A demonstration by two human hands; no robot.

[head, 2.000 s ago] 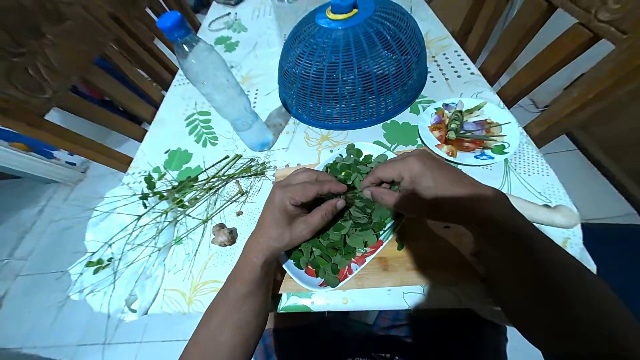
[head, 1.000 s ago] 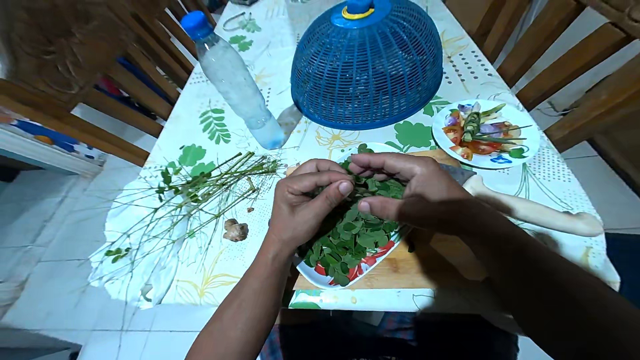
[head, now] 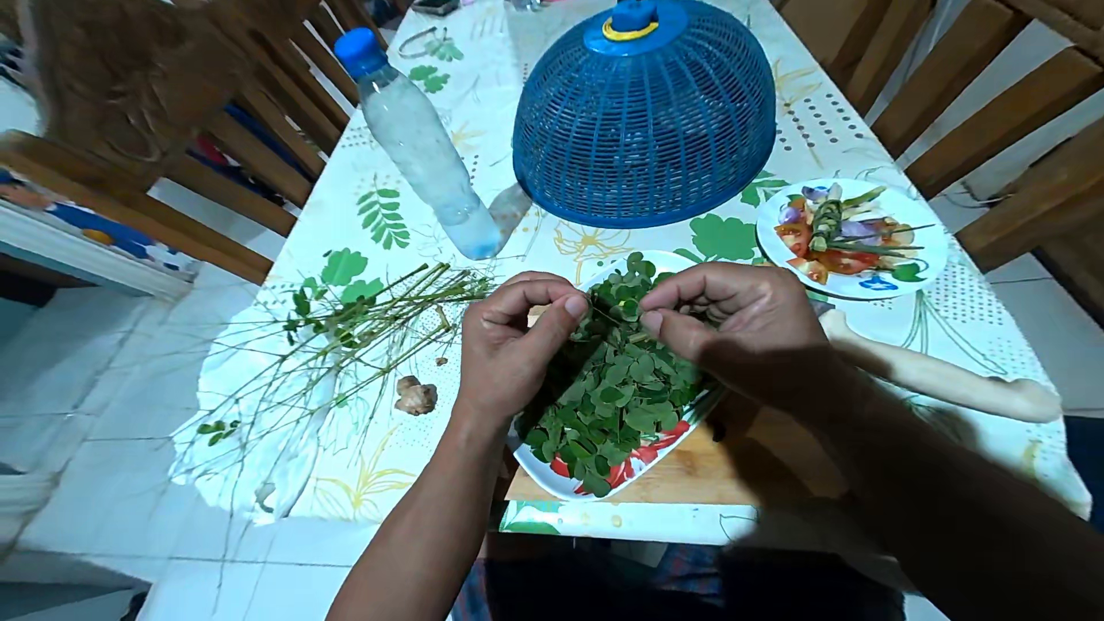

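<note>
Small round green leaves (head: 617, 392) are heaped on a white plate with a red pattern (head: 552, 479), which rests on a wooden cutting board (head: 733, 470). Over the heap's far left part, my left hand (head: 522, 345) pinches a thin leafy sprig between thumb and forefinger. Facing it, my right hand (head: 733, 319) has its thumb and forefinger together at the sprig's leaves (head: 625, 308). The two hands are a short gap apart. Bare green stems (head: 371, 319) lie in a loose pile left of my left hand, with a piece of ginger root (head: 416, 395) nearby.
Beyond the plate stand a blue woven food cover (head: 647, 121) and a blue-capped plastic bottle (head: 427, 155). A plate of cut tomato, onion and tied greens (head: 849, 237) is at the right, with a long pale object (head: 944, 366) nearer me. Wooden chairs (head: 1018, 164) flank the table.
Both hands have stayed over the leaf heap, and the fingertips have shifted slightly about the sprig. The gap between the hands is wider than one second ago.
</note>
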